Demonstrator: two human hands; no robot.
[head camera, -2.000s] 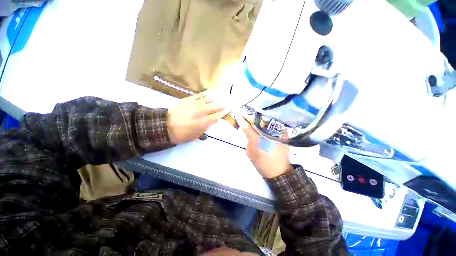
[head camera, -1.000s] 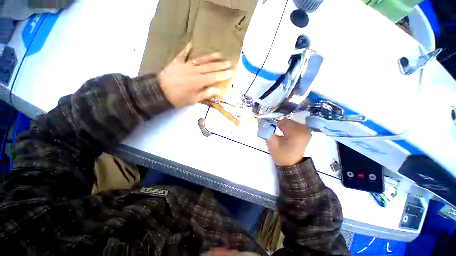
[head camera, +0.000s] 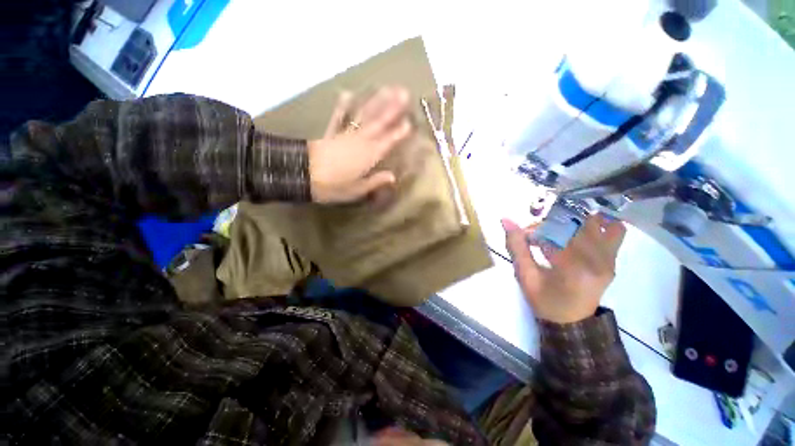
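Observation:
The khaki garment panel (head camera: 375, 253) lies turned at a slant left of the sewing machine (head camera: 601, 96), its lower part over the table's front edge. A thin white line runs along its right side, with a narrow khaki strip beside it. My left hand (head camera: 362, 152), blurred, is over the panel with fingers spread. My right hand (head camera: 568, 274) is at the blue-grey block (head camera: 560, 225) by the presser foot area, thumb and fingers apart on either side of it; whether they touch it is unclear. The needle is hidden by glare.
A smartphone (head camera: 713, 335) with a red dot lies right of the machine. Crumpled khaki pieces (head camera: 257, 261) hang below the table edge at left. The grey front edge (head camera: 479, 335) runs slanting near my right sleeve. A dark panel (head camera: 135, 57) is at upper left.
The panel has moved from behind the needle area to the left and toward me, and is turned. My left hand has moved with it. The view has shifted and tilted; my right hand remains by the machine.

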